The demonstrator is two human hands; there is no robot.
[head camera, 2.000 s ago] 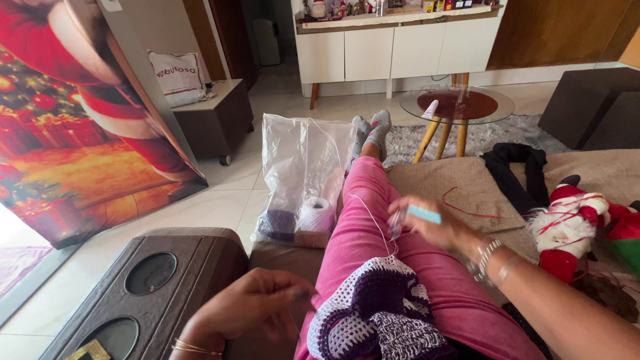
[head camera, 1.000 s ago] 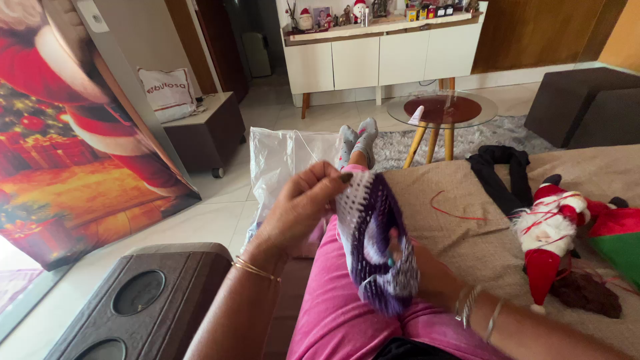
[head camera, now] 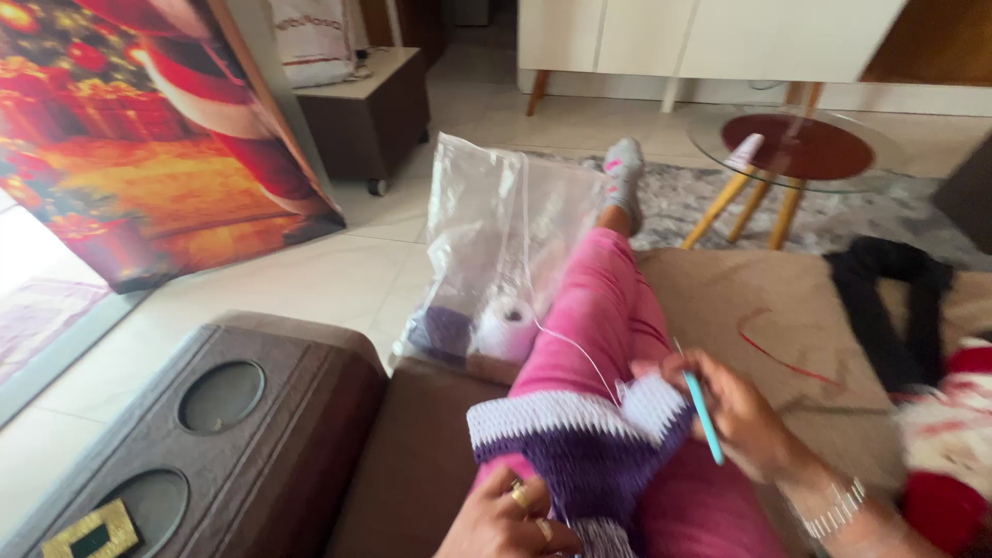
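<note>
Across my legs lies a crocheted piece [head camera: 589, 449], dark purple with a white band along its far edge. My right hand [head camera: 732, 411] holds a crochet hook with a light blue handle [head camera: 704, 418] at the piece's right corner. At the lower edge, my left hand [head camera: 515, 515], with rings on it, has bent fingers near the purple and mixed-colour part; whether it grips the fabric cannot be told. A white yarn strand runs from the piece to a clear plastic bag [head camera: 496, 209], which holds a white yarn ball [head camera: 508, 325] and a purple yarn ball [head camera: 442, 329].
On the left is a brown armrest [head camera: 279, 434] with round cup holders and a gold-framed item. A red strand [head camera: 783, 360], black fabric [head camera: 891, 302] and a red-and-white plush figure [head camera: 949, 434] lie on the sofa at right. Beyond stands a glass-topped table [head camera: 798, 147].
My left hand has come down from the piece's upper edge. The piece, raised and folded a second ago, now lies spread over my legs. The blue hook shows again in my right hand.
</note>
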